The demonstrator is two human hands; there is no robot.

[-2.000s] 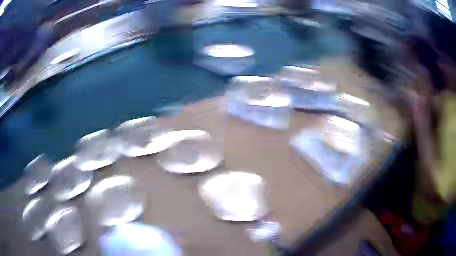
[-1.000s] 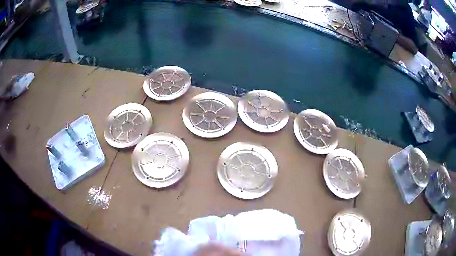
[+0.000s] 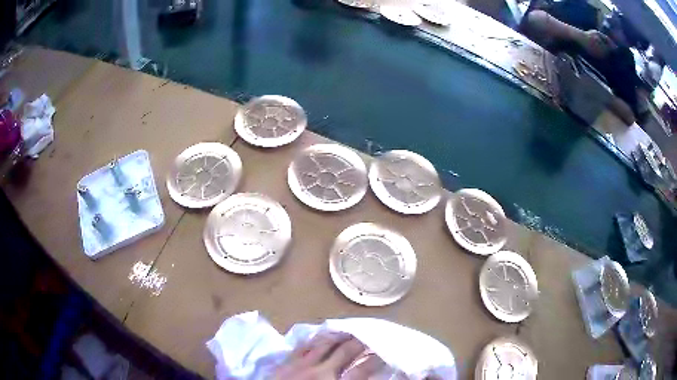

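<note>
One hand, apparently my left hand (image 3: 323, 362), shows at the bottom edge, cut off by it. Its fingers are bent over a crumpled white cloth or wrap (image 3: 249, 345). A thin reddish curved rim shows by the fingers; what it belongs to is hidden. My right hand is not visible. Ribbed round plates (image 3: 373, 264) lie separately in front of the cloth. A pale square base (image 3: 122, 202) with short upright posts stands at the left.
The brown bench (image 3: 178, 297) borders a dark green belt (image 3: 416, 100). Bases with raised discs (image 3: 603, 295) stand at right. Shiny tape (image 3: 147, 277) lies near the left base. Another person's arm (image 3: 568, 31) shows beyond the belt. Crumpled white material (image 3: 37, 125) lies far left beside something pink.
The view has shifted. More of the hand and its fingers now shows on the white cloth. A person is now visible at the upper right, and something pink at the left edge.
</note>
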